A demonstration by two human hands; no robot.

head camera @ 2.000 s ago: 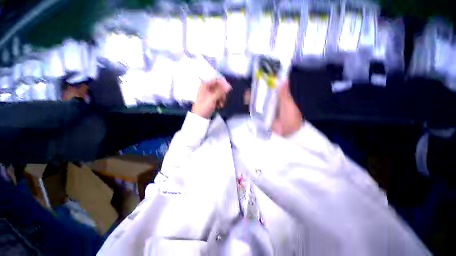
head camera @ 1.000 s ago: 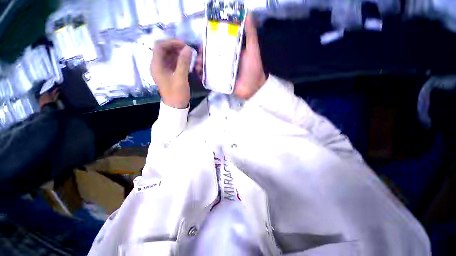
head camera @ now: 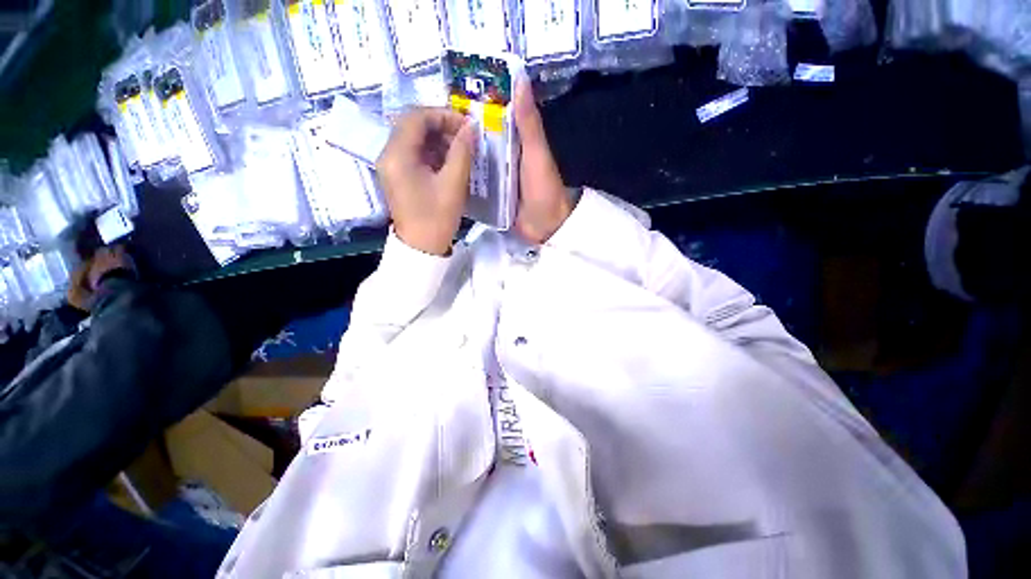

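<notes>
A phone case (head camera: 488,170) with a white panel, a yellow band and a dark camera-like print at its top stands upright before my chest. My right hand (head camera: 543,164) holds it along its right edge. My left hand (head camera: 426,175) has its fingers bent at the case's left side, fingertips on the panel just below the yellow band. Whether the left fingers pinch something small there is hard to tell.
Bagged cases (head camera: 413,34) lie in a long row behind my hands. More cases (head camera: 260,201) are piled at the near left. Small white slips (head camera: 724,105) lie on the black bench (head camera: 644,136) at right. Another person's hand (head camera: 104,267) is at far left, above cardboard cartons (head camera: 221,452).
The view has shifted. The case has turned slightly and sits lower against the row. My left hand, apart from the case a second ago with a small white piece, now touches its front.
</notes>
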